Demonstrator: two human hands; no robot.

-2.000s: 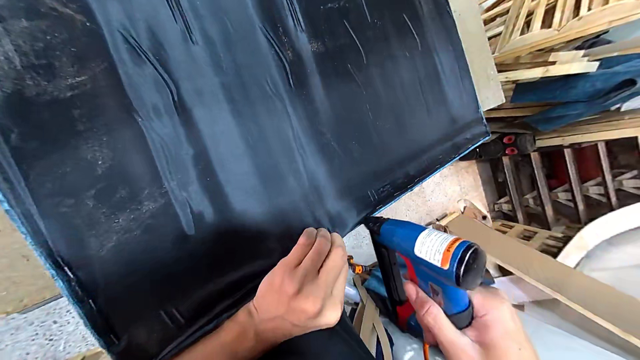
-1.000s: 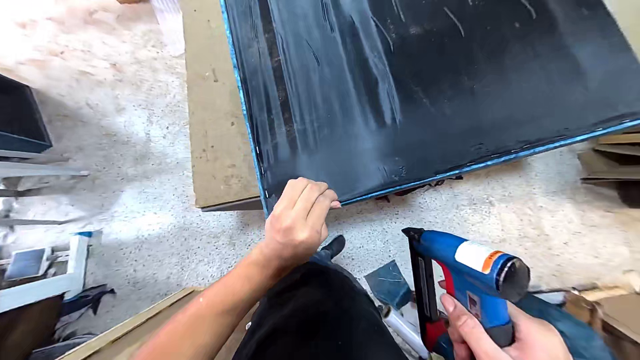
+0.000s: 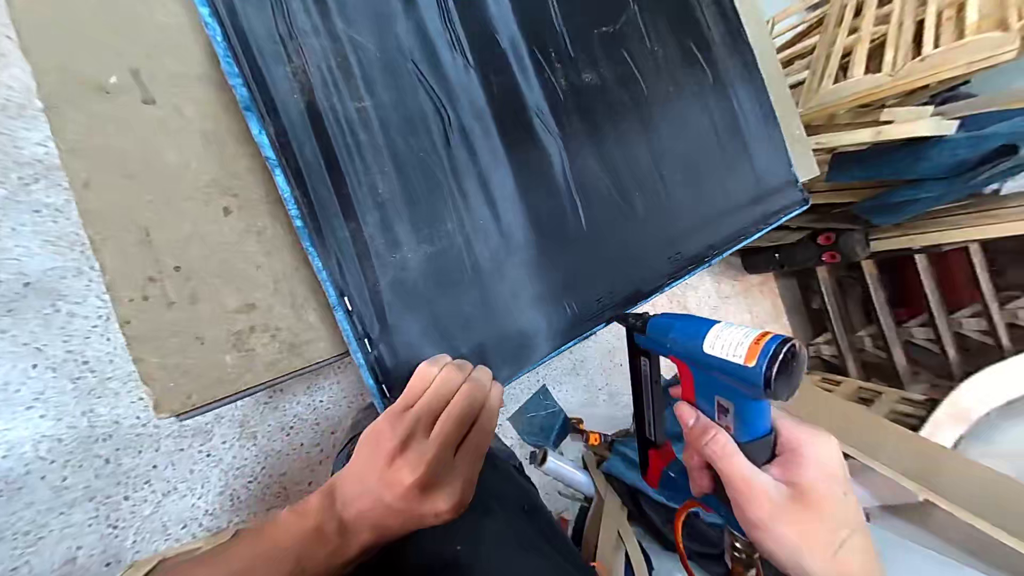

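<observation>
Black sheeting point(image 3: 512, 176) with creases covers a flat panel, and blue material point(image 3: 280, 180) shows along its edges. My left hand point(image 3: 436, 440) pinches the sheeting at the panel's near edge, close to the near left corner; its fingertips hide what lies between them. In my right hand point(image 3: 744, 464) is a blue and black staple gun point(image 3: 712, 352), gripped by its handle, with a finger near the red trigger. The gun's nose touches or nearly touches the near edge, right of my left hand. Staples point(image 3: 358, 324) show along the left edge.
Under the panel lies a tan board point(image 3: 176, 240). Wooden frames point(image 3: 904, 56) and blue cloth point(image 3: 920, 172) are piled at the right. Below the gun are a plastic roll point(image 3: 564, 472), wood strips point(image 3: 612, 520) and an orange hose point(image 3: 682, 536). Speckled floor point(image 3: 264, 448) shows at the left.
The staple gun, held away from the panel one second ago, is now at its near edge. My left hand still pinches that edge. The view has swung notably.
</observation>
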